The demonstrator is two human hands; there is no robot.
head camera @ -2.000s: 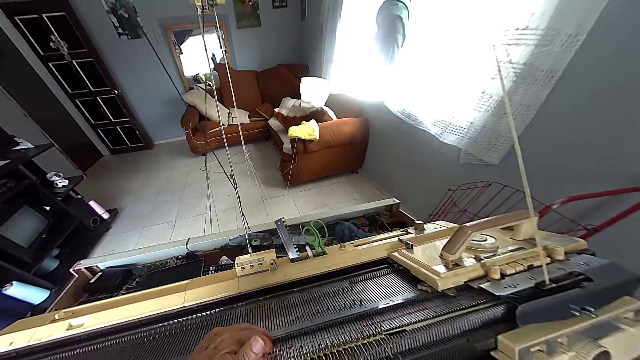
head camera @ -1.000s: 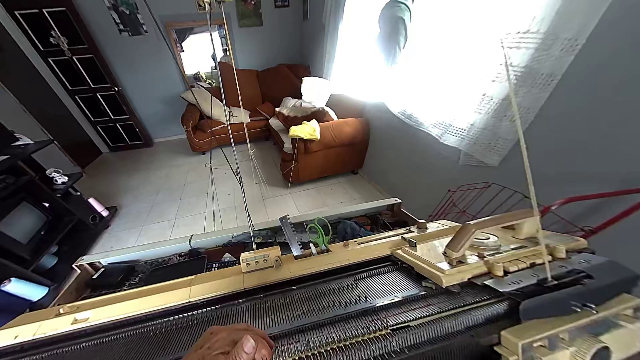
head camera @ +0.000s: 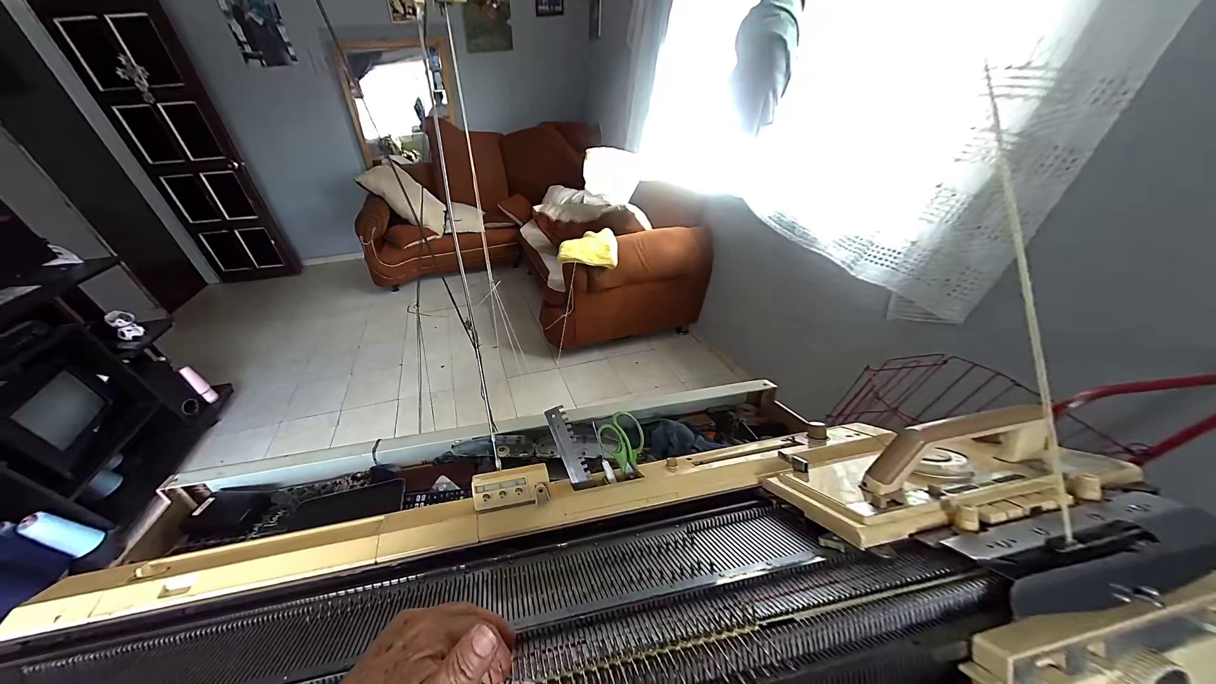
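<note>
My left hand is at the bottom edge over the needle bed of a knitting machine, fingers curled and thumb on the right. Its fingertips are hidden, so a grip cannot be made out. My right hand is out of view. A cream knitting carriage with a raised handle rests on the right of the bed. Light yarn runs down to the dark yarn feeder beside it. On the back rail sits a cream row counter. A toothed metal tool and green-handled scissors stand to its right.
Behind the machine runs a long tray of tools and cloth. More yarns hang at centre left. A red wire rack stands behind the carriage. Another cream machine part fills the lower right corner. A brown sofa stands across the room.
My left hand is slightly farther left along the needle bed. The carriage keeps its place on the bed.
</note>
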